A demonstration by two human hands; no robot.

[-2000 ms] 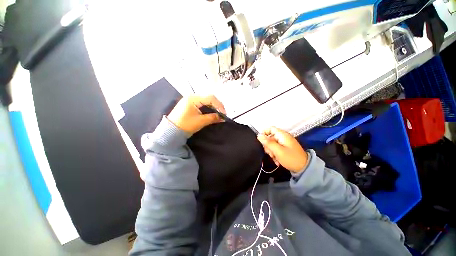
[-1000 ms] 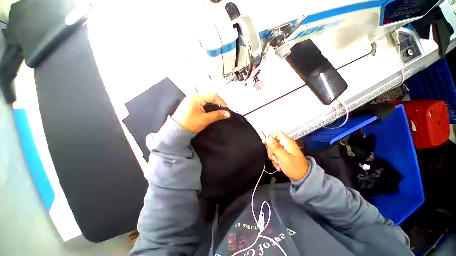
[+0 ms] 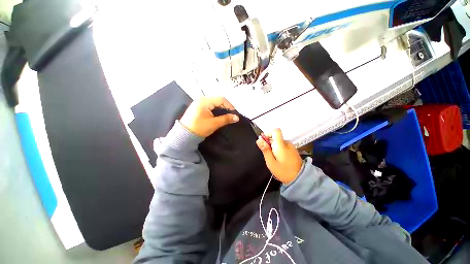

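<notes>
A black cloth panel (image 3: 234, 157) hangs over the table's front edge onto the lap. My left hand (image 3: 210, 117) pinches its top edge between thumb and fingers. My right hand (image 3: 280, 157) is at the panel's right edge, closed on a small tool with a red handle (image 3: 266, 139), which looks like thread snips; its dark tip points up and left at the cloth edge. Most of the tool is hidden by my fingers. The sewing machine's needle area (image 3: 245, 78) is above my hands, apart from the cloth.
Wide dark cut panels (image 3: 93, 149) lie at left, with a smaller dark piece (image 3: 162, 111) beside my left wrist. A smartphone (image 3: 325, 75) with a white cable lies at right. A blue crate (image 3: 425, 178) with dark pieces and a red container (image 3: 439, 129) stand below right.
My right hand has moved slightly left and up along the cloth edge, and the red-handled tool now shows in its fingers. My left hand keeps its pinch.
</notes>
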